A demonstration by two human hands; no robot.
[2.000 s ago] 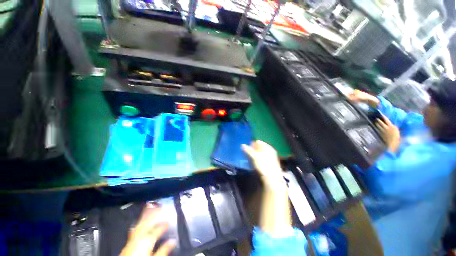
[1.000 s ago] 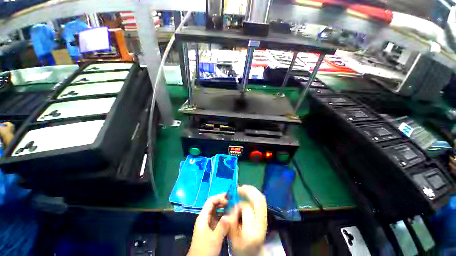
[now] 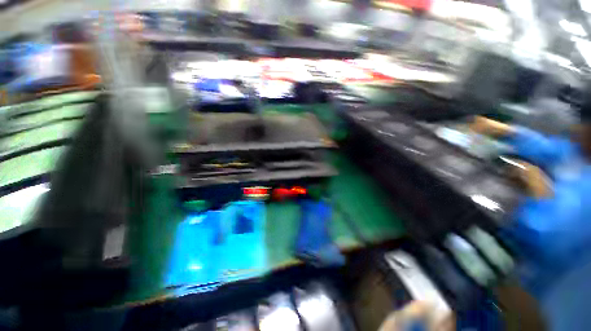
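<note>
The view is blurred. My right hand (image 3: pixel 418 317) is cut off by the bottom edge, at the lower end of a white back cover (image 3: pixel 415 278); whether it grips anything cannot be told. My left hand is out of the picture. Light-blue film sheets (image 3: pixel 194 252) lie on the green bench in front of the press (image 3: pixel 259 169). A darker blue film pile (image 3: pixel 316 229) lies to their right. Several silvery phone-sized pieces (image 3: pixel 317 310) sit in the dark tray below the bench edge.
Stacked foam trays with pale covers (image 3: pixel 35 139) stand at the left. A long row of black trays (image 3: pixel 428 155) runs along the right. A person in a blue smock (image 3: pixel 560 226) has their hands over it. Greenish covers (image 3: pixel 470 258) stand at lower right.
The view has swung, so the bench shows further left. My hands were together before the blue sheets; now only my right hand shows, low at the right by the white cover.
</note>
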